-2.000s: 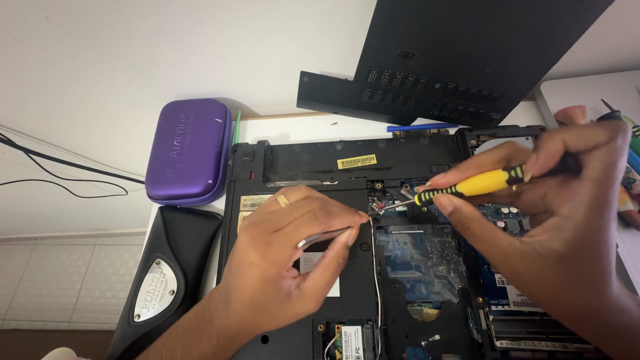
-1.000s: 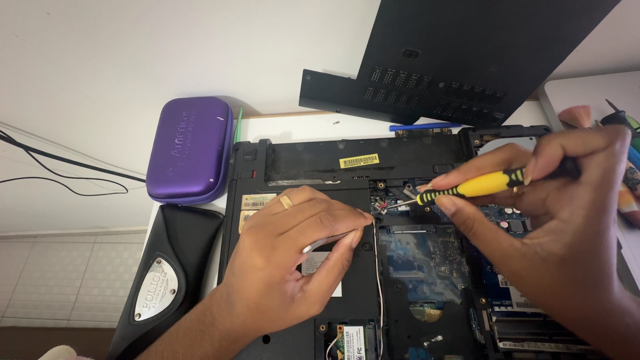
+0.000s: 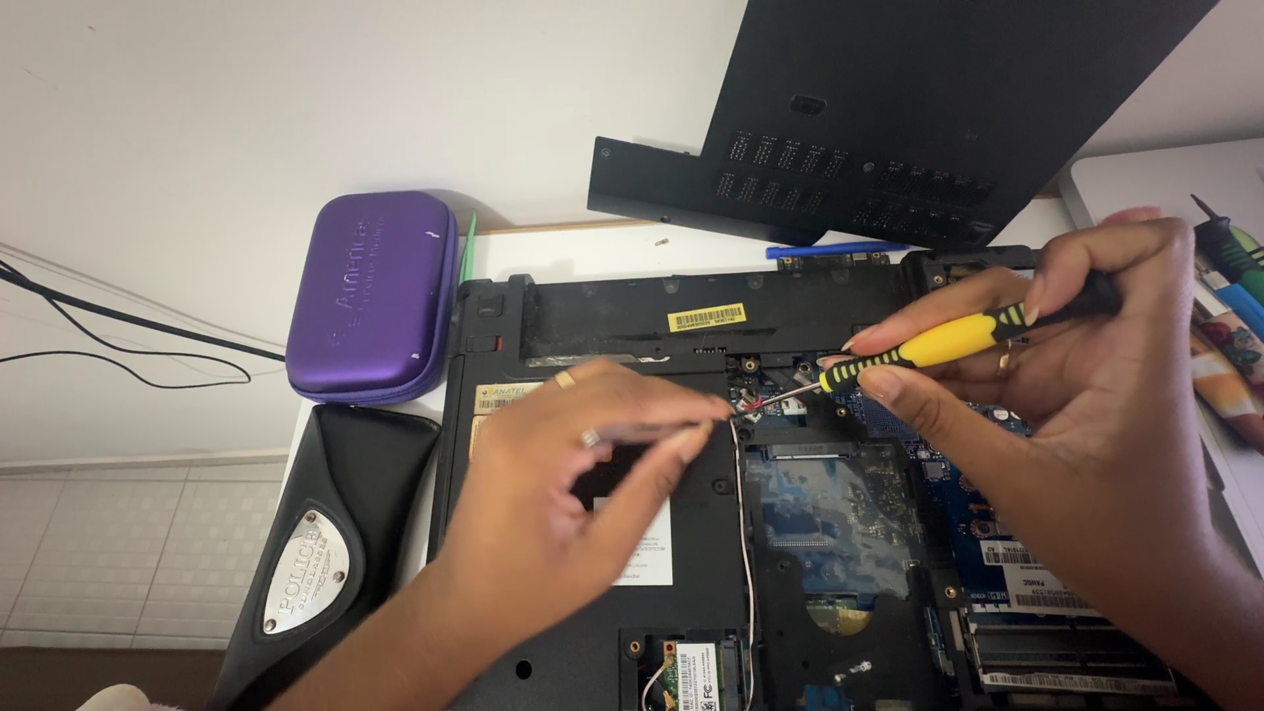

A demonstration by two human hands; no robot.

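Observation:
An opened laptop base [image 3: 612,474] lies underside up, its blue circuit board [image 3: 958,494] partly bare. My right hand [image 3: 1066,395] holds a yellow and black screwdriver [image 3: 948,342] between thumb and fingers, its shaft pointing down left at small red and white wires [image 3: 752,403] near the battery bay. My left hand [image 3: 573,464] pinches a slim metal tool [image 3: 647,433], perhaps tweezers, its tip close to the screwdriver's tip; whether the tips touch anything I cannot tell. A thin white cable [image 3: 743,553] runs down the base from there toward a small wireless card [image 3: 696,676].
A purple zip case [image 3: 370,296] and a black glasses case [image 3: 365,494] sit at the left. The black bottom cover [image 3: 889,118] leans on the wall behind, near a blue pry tool [image 3: 839,251]. More hand tools [image 3: 1229,247] lie on a light grey object [image 3: 1175,183] at the right.
My left hand has shifted slightly at the wires, with the slim tool still in it. My right hand and the screwdriver stay in nearly the same place.

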